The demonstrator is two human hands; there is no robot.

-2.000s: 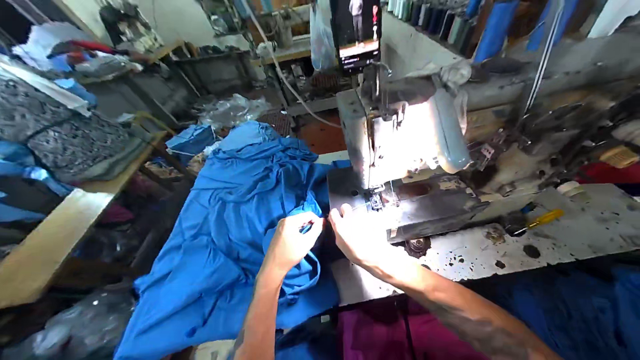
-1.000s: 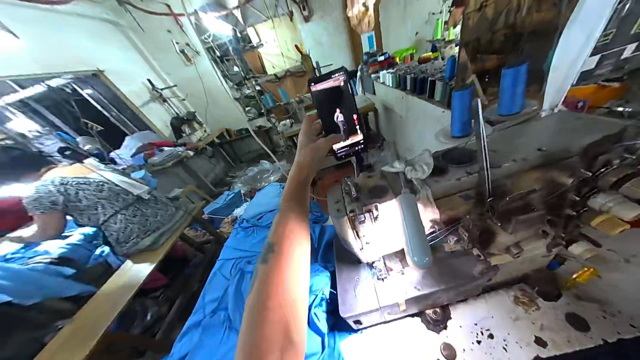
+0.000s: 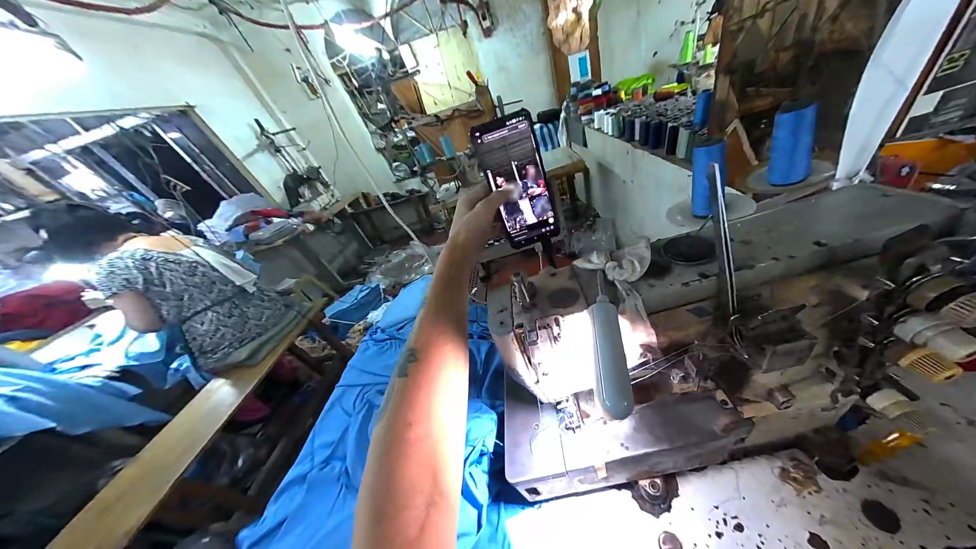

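Observation:
My left hand reaches up to a mobile phone mounted above the sewing machine, a finger over its lit screen. Whether the hand touches or grips the phone's edge is hard to tell. The industrial sewing machine stands below the phone, its needle area brightly lit. Blue fabric lies to the machine's left, partly behind my forearm. My right hand is out of view.
Blue thread cones stand behind the machine. At left a person sits at a wooden bench with light blue cloth. Yellow-handled tool lies on the worn white tabletop at right.
Two seconds ago both my hands were at the blue fabric beside the needle area. My left hand has since gone up to the phone, and its screen picture has changed. The view has tilted up.

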